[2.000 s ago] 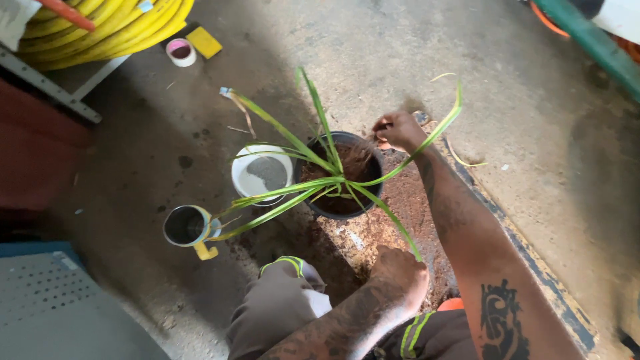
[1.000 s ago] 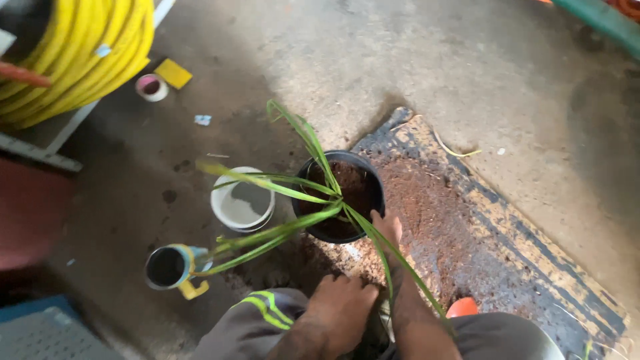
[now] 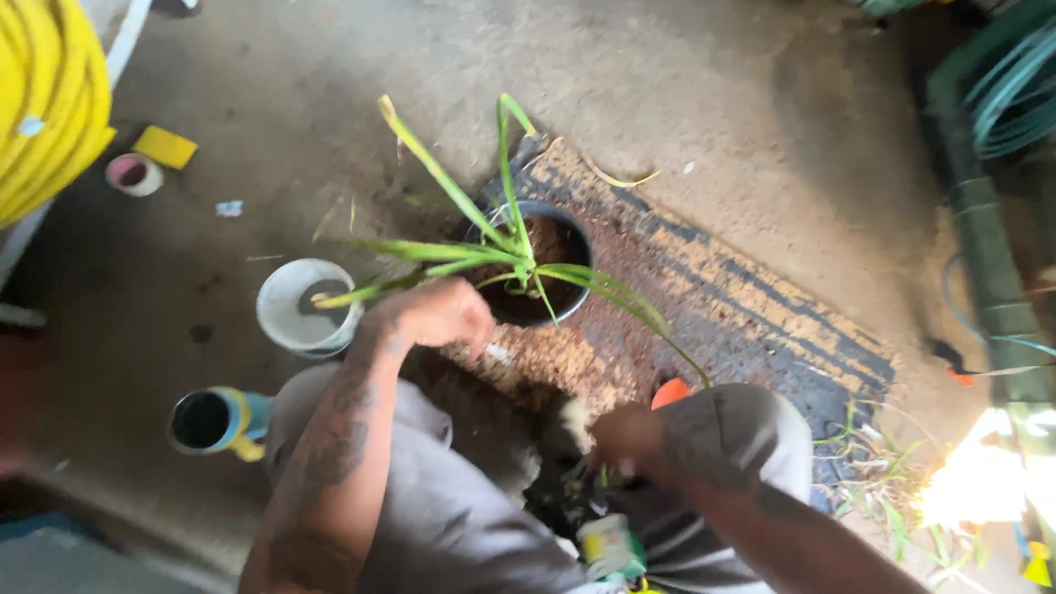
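Observation:
A long-leaved green plant point(image 3: 524, 262) stands in a round black plastic pot point(image 3: 587, 247) with brown soil. My left hand point(image 3: 441, 318) hovers at the pot's lower left edge, near the leaves, fingers curled; whether it holds anything is unclear. Low between my knees, my right hand point(image 3: 623, 441) is blurred and dark, and its fingers are partly hidden. Just above it, by my right knee, shows an orange object point(image 3: 670, 393). A white bucket point(image 3: 272, 307) with grey contents stands left of the pot. Below my right hand lies a white, yellow and green container point(image 3: 606, 544).
Loose soil covers a worn black and tan board point(image 3: 742, 289) under the pot. At left are a blue and yellow mug-like container point(image 3: 247, 412), a tape roll point(image 3: 134, 175), a yellow block point(image 3: 165, 147) and coiled yellow hose point(image 3: 49, 107). Cut leaves point(image 3: 895, 487) lie at lower right.
My left hand has moved up and left from between my knees to the pot's lower left side. My right hand has left the pot's rim and moved down between my knees.

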